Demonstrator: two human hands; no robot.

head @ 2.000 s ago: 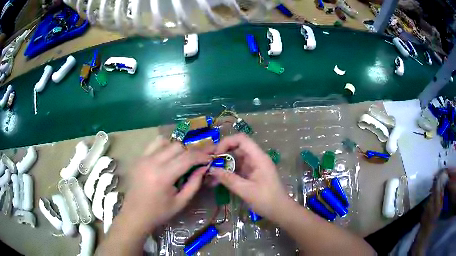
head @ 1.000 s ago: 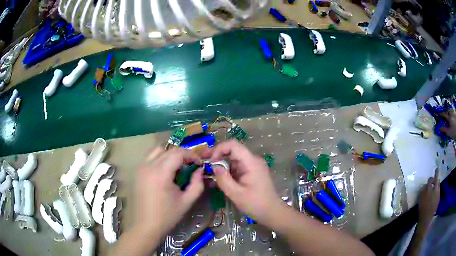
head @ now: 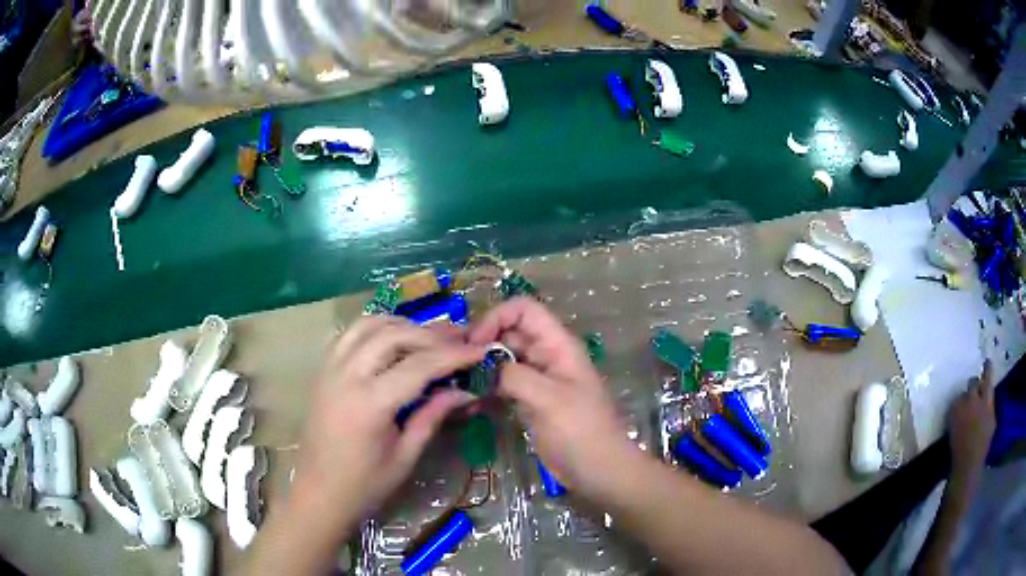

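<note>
My left hand [head: 388,394] and my right hand [head: 551,383] meet over the clear blister tray [head: 630,287]. Between their fingers they hold a part-filled housing [head: 495,358], with a white rim and dark and blue parts showing; the fingers hide most of it. A green circuit board [head: 478,440] lies just below the hands, wired to a blue battery cell [head: 437,545]. Behind the hands lie blue cells [head: 437,308] with a tan pad. At right on the tray are several blue cells [head: 734,437] wired to green boards [head: 716,353].
Several white shells [head: 167,467] lie at left. The green conveyor belt [head: 563,169] carries scattered housings, cells and boards. A white ribbed fan grille [head: 281,39] hangs at the top. White shells [head: 821,270] lie beside a white sheet at right. Another person's hand [head: 971,416] rests at far right.
The fingers have turned and closed further over the housing, which shows less. Belt parts have shifted right in view, while the bench parts shift slightly left. The other person's hand at the blue cells has gone.
</note>
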